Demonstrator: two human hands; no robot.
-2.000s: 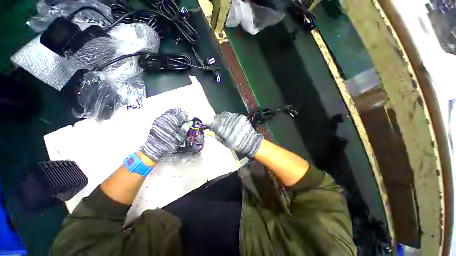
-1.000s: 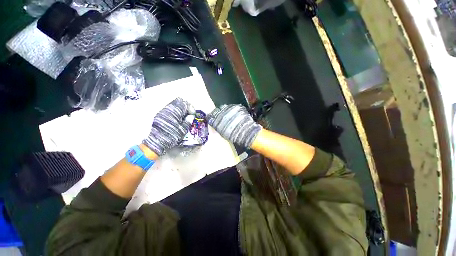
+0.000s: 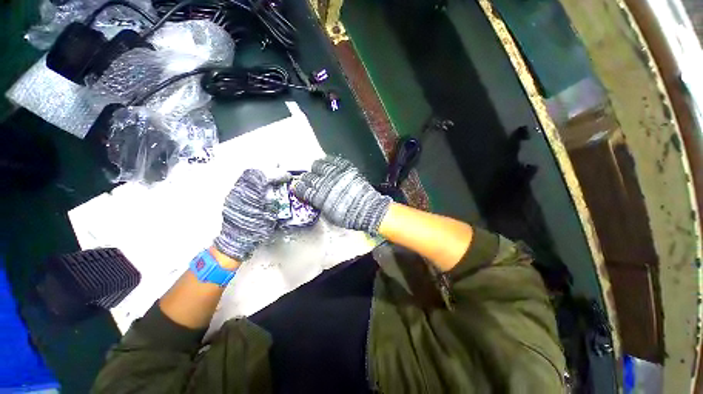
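The device housing (image 3: 291, 209) is between my hands above the white work sheet (image 3: 181, 204). Its open side faces up and shows a pale board with purple-looking wires and a dark rim. My left hand (image 3: 248, 214), in a grey-white knitted glove, grips the housing's left side. My right hand (image 3: 340, 194), in the same kind of glove, is over its upper right, with the fingertips bent onto the wires at its top edge. The fingertips hide part of the housing, and I cannot tell whether they hold a tool.
A stack of covers (image 3: 99, 277) stands left of the sheet. Bagged black units (image 3: 73, 52) and a bundled power cord (image 3: 250, 81) lie at upper left. A green conveyor belt (image 3: 432, 92) runs on the right behind a brown rail, with a black cord (image 3: 404, 159) by the rail. A blue bin (image 3: 21, 331) is at far left.
My right hand has moved left, over the housing's top edge. The housing's inside now shows more pale board. The clear bag on the belt has left the view, and the cord by the rail has shifted.
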